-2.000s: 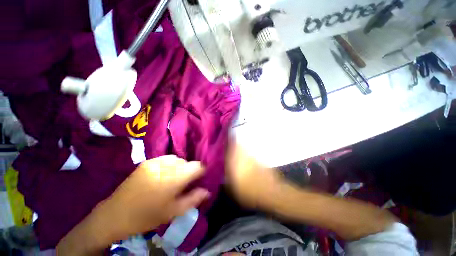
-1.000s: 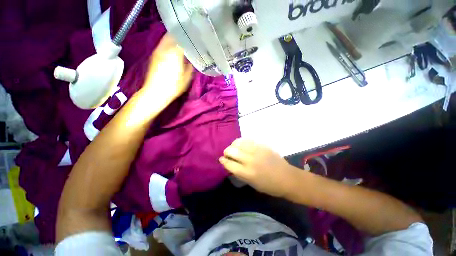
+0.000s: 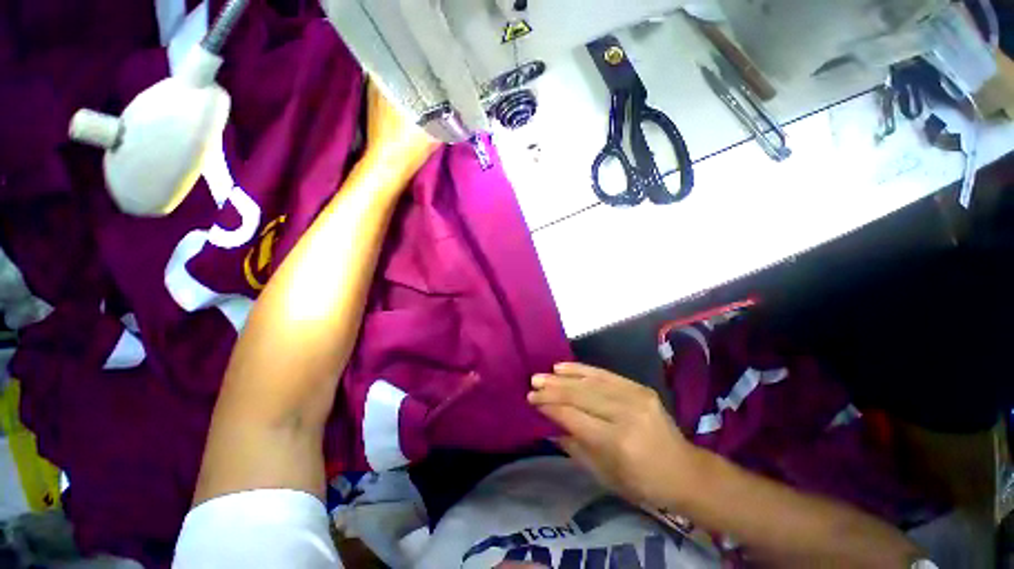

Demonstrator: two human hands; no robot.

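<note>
A maroon garment piece (image 3: 445, 322) lies under the machine head (image 3: 406, 56), its straight edge running from the brightly lit needle area (image 3: 484, 150) towards the wearer. My left hand (image 3: 398, 131) lies on the cloth just left of the needle area; its fingers are partly hidden by the machine head, so its grip cannot be told. My right hand (image 3: 606, 422) is at the near end of the cloth's straight edge, fingertips on top and thumb hidden, and the edge is taut. A white band (image 3: 385, 425) shows at the lower left of the piece.
Black-handled shears (image 3: 639, 145), a slim silver tool (image 3: 745, 109) and a brown stick (image 3: 732, 56) lie right of the needle. A white lamp head (image 3: 167, 145) hangs at the left over heaped maroon cloth (image 3: 67, 222). More maroon cloth (image 3: 767, 411) lies below the table at right.
The view has shifted, so machine and lamp sit further left and up. My left hand has moved from the near cloth up beside the needle. The cloth edge now lies straighter, with fewer gathers.
</note>
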